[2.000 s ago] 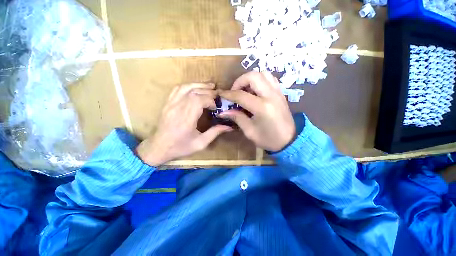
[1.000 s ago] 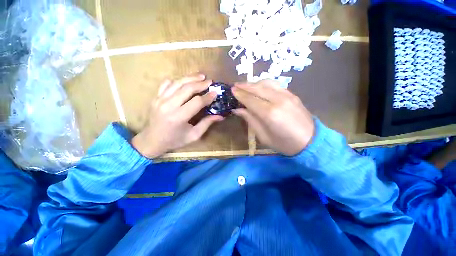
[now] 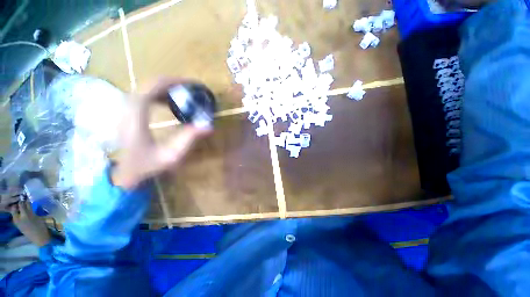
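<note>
My left hand (image 3: 154, 139), blurred, holds a round dark parts dish (image 3: 189, 104) raised over the left part of the board. Pale patches show on the dish. My right sleeve reaches up along the right edge. A sliver of my right hand (image 3: 462, 3) shows at the top edge, over the blue bin (image 3: 415, 16); its fingers are cut off. White plastic housings (image 3: 279, 75) lie in a loose pile at the centre. Rows of white assemblies (image 3: 447, 96) sit in the black foam tray (image 3: 427, 145), partly hidden by my sleeve.
A clear plastic bag (image 3: 87, 127) with white contents lies at left, behind my left hand. Another person's hand (image 3: 29, 220) is at the far left edge. Loose white pieces (image 3: 369, 39) lie near the bin; one more (image 3: 356, 90) lies between pile and tray.
My hands have parted. The left has moved left with the dish; the right has gone up and right to the top edge. The view has shifted, and the sleeve now covers part of the tray.
</note>
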